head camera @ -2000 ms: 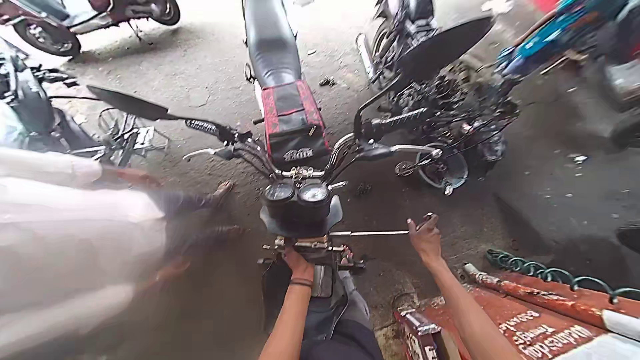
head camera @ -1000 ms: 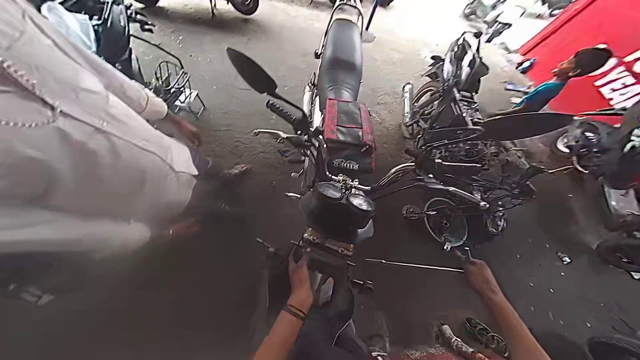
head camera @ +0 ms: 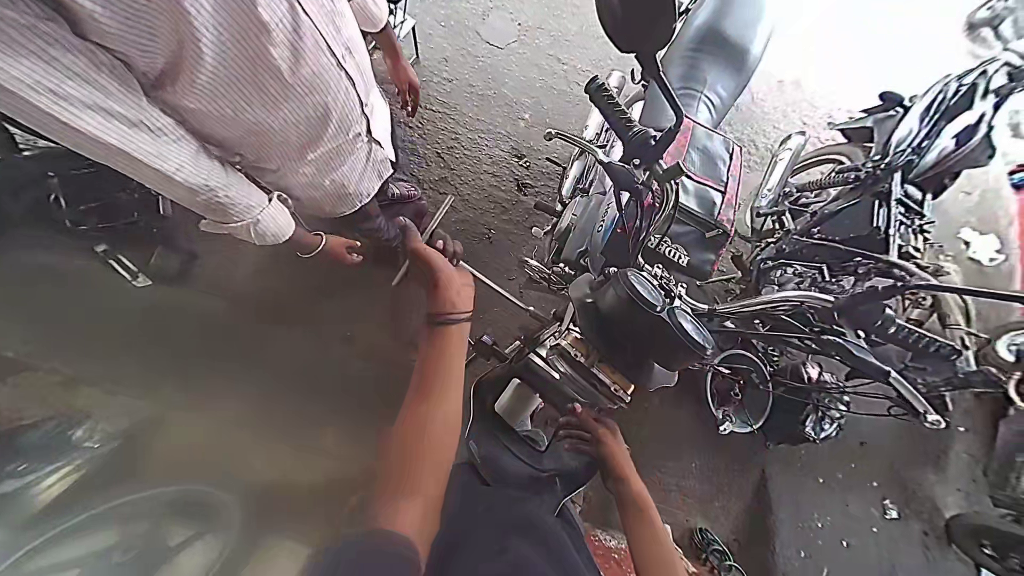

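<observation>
My left hand [head camera: 438, 268], with dark bands at the wrist, grips the cross-handle end of a long metal T-handle wrench [head camera: 504, 294]. The wrench's shaft runs down to the right, to the left side of the motorcycle's front end [head camera: 588, 364], below the twin round gauges [head camera: 664, 306]. My right hand [head camera: 592, 438] is at the near lower edge of that front end, fingers partly bent; whether they touch or hold a part cannot be told. A white part [head camera: 520, 406] lies between my forearms, against the dark front fender.
A person in a striped shirt [head camera: 272, 104] stands close at the left, one hand near mine. The motorcycle's handlebar grip [head camera: 620, 116] and mirror [head camera: 638, 24] rise beyond the gauges. A partly stripped motorcycle [head camera: 848, 280] stands at the right. Green coiled cord [head camera: 714, 552] lies at the bottom.
The long wrench was at the right by my right hand; now it extends to the left, with my left hand on its handle. My right hand has moved in to the front end. The view has shifted.
</observation>
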